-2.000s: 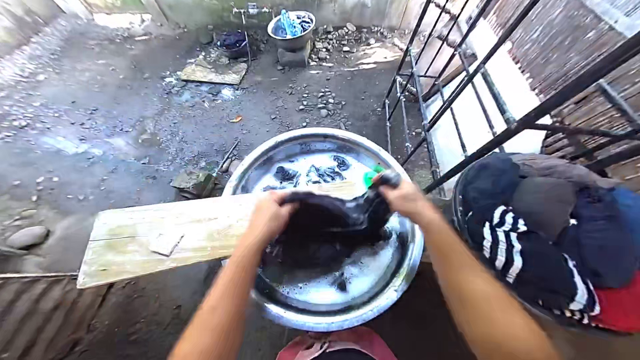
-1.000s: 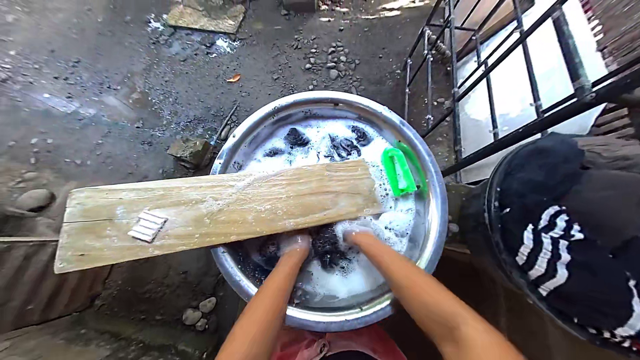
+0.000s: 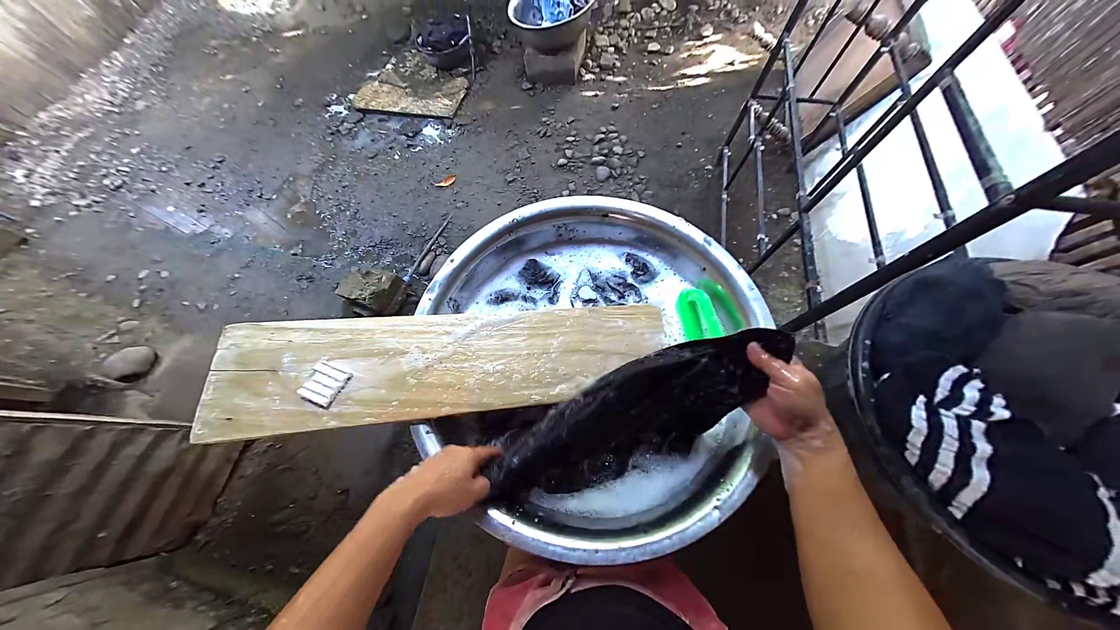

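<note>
A wet black garment (image 3: 630,411) is stretched between my two hands over a round metal basin (image 3: 595,547). My left hand (image 3: 451,479) grips its lower left end near the basin's near-left rim. My right hand (image 3: 787,394) pinches its upper right end at the right rim. Suds and dark cloths (image 3: 604,284) fill the basin. A wooden board (image 3: 437,359) lies across the basin's left side, partly behind the garment. On the board's left part sits a white ridged bar (image 3: 325,383), seemingly soap. A green plastic brush (image 3: 700,313) rests inside the right of the basin.
A dark tub (image 3: 862,376) heaped with dark clothes (image 3: 980,420) stands at the right. Behind it is a black metal railing (image 3: 910,280). Farther off are a smaller basin (image 3: 551,33) on a block and a dark bucket (image 3: 444,42). Corrugated metal (image 3: 105,490) lies at left.
One second ago both my hands were down in the suds beside the board. Now they are raised and apart, with the black garment held between them. The view has shifted.
</note>
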